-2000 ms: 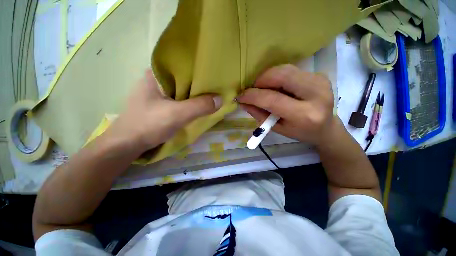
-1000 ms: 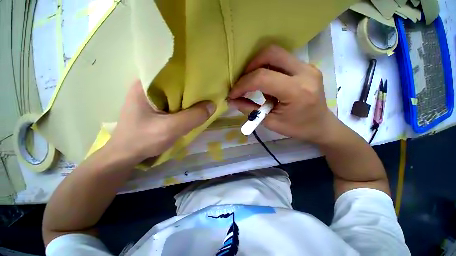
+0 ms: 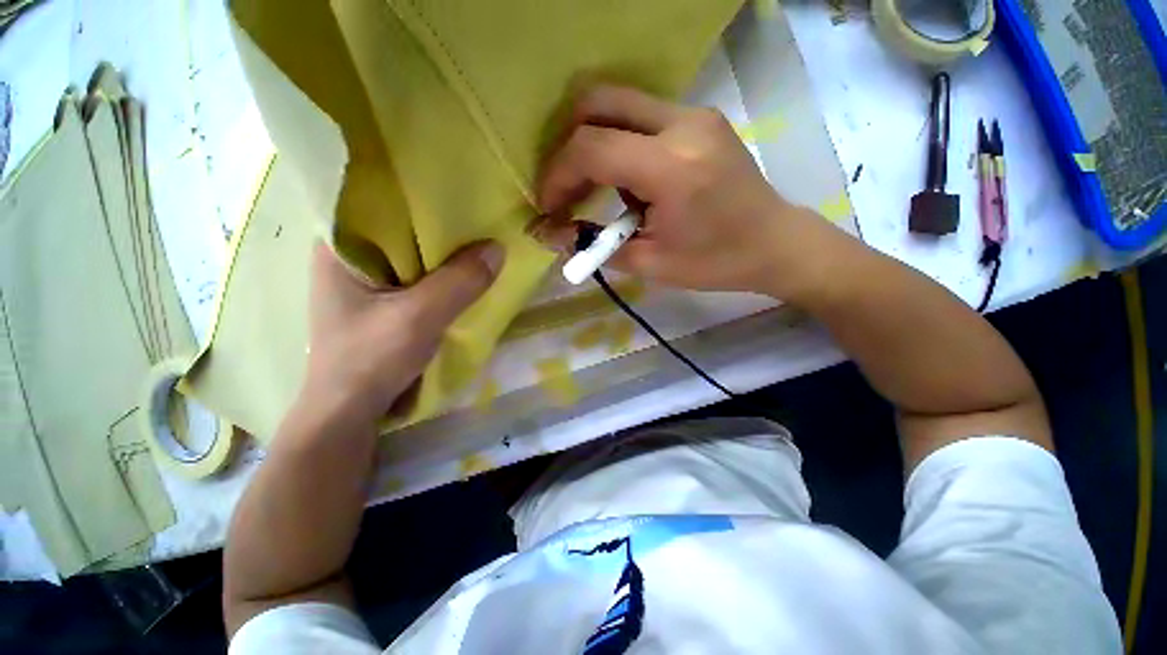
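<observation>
The bag panel [image 3: 448, 128] is raised and folded, its yellow back towards me and its stitched seam running down to my fingers. My left hand [image 3: 384, 314] grips its lower part, thumb on the yellow side, fingers hidden behind. My right hand [image 3: 678, 192] has its fingertips at the seam's lower end and holds the awl [image 3: 602, 248] in the palm, white handle end pointing down-left, black cord trailing. The awl's point is hidden. Whether a tiny part is between the right fingertips cannot be told.
A hammer [image 3: 936, 213], pink thread snips [image 3: 992, 198], a tape roll [image 3: 948, 28] and the blue-rimmed parts tray [image 3: 1081, 160] lie right. Another tape roll [image 3: 165, 422] and stacked seamed panels [image 3: 77, 333] lie left. Tape pieces [image 3: 555, 381] mark the white board.
The view has turned, showing more of the stacked panels at left. Both hands and the panel have shifted in the picture; the right hand stays at the seam with the awl.
</observation>
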